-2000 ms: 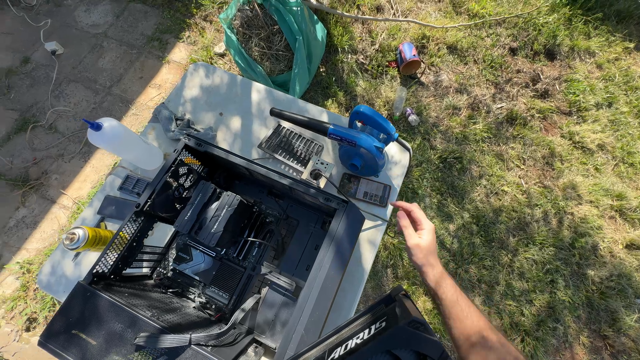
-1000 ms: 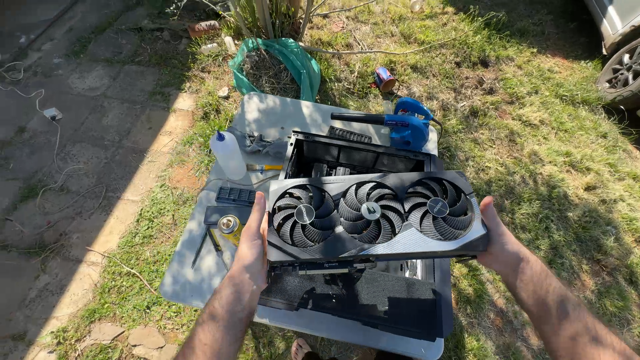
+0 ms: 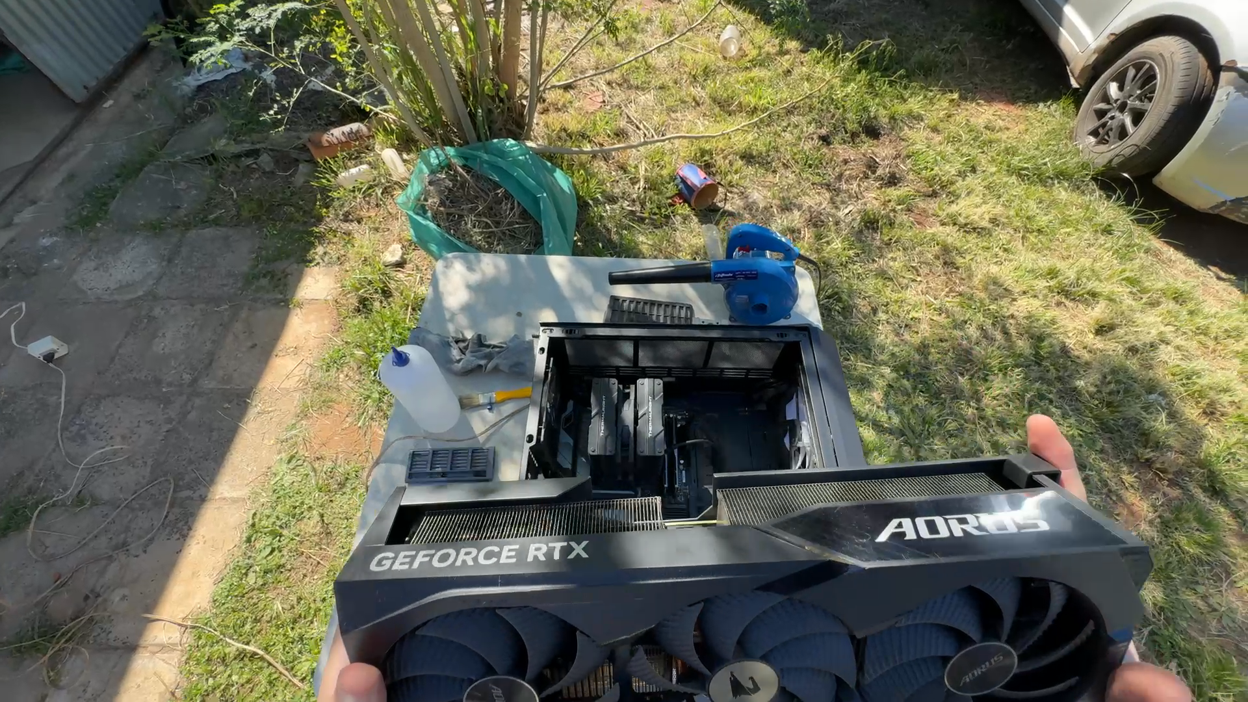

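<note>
A black three-fan Aorus GeForce RTX graphics card (image 3: 682, 575) fills the lower part of the head view, its long edge and heatsink fins turned up. My left hand (image 3: 357, 681) grips its left end; only a bit of the thumb and fingers shows. At the right end my right hand (image 3: 1102, 565) holds it, with one finger over the top corner and the thumb low on the fan side. Behind the card lies the open black computer case (image 3: 840, 409), with a twin-tower CPU cooler (image 3: 626, 417) inside. The card hides the near part of the case.
On the table (image 3: 507, 288) are a blue electric blower (image 3: 760, 283), a white squeeze bottle (image 3: 421, 390), a yellow-handled brush (image 3: 502, 396), a grey cloth (image 3: 478, 353) and black slotted covers (image 3: 450, 465). Beyond it lie a green plastic bag (image 3: 556, 200) and a can (image 3: 696, 185). A parked car (image 3: 1204, 58) stands right.
The graphics card has tilted: its fans faced up toward me a second ago, and now its lettered long edge shows. It is also nearer to the camera. Both hands still hold it.
</note>
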